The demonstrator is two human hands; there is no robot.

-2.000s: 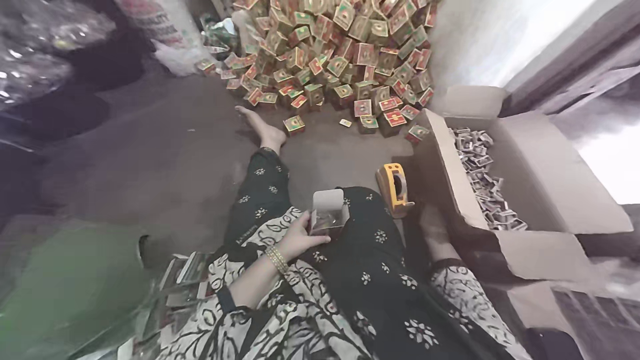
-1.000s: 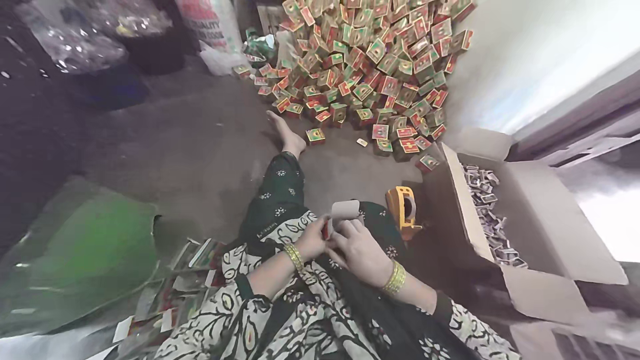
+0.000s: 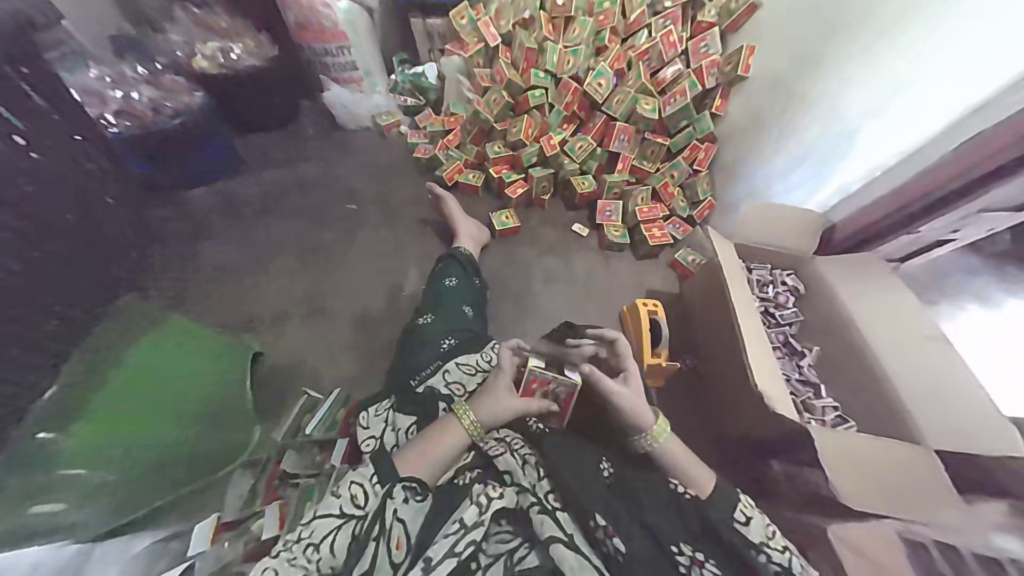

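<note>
My left hand [image 3: 506,390] holds a small red printed carton [image 3: 551,390] above my lap, its thumb across the front face. My right hand [image 3: 616,376] is at the carton's upper right side, with its fingers bent over the top, where blur hides the flaps in part. Whether the right fingers grip the carton I cannot tell. Just right of my right hand, a yellow tape dispenser [image 3: 646,340] stands on the floor. Beyond my bare foot lies a large heap of red and green cartons [image 3: 576,148].
At the right stands an open cardboard box [image 3: 748,320] with many small matchbox-like packets [image 3: 788,344]. Flat folded cartons [image 3: 308,456] lie at my left beside a green sheet [image 3: 160,400]. Dark tubs with shiny packets [image 3: 140,96] and a white sack [image 3: 340,48] are at the back left.
Two seconds ago only my left hand was at the carton, whose pale flap stood up. My right hand came to it by one second ago. Now the red printed face shows and the flap no longer stands upright.
</note>
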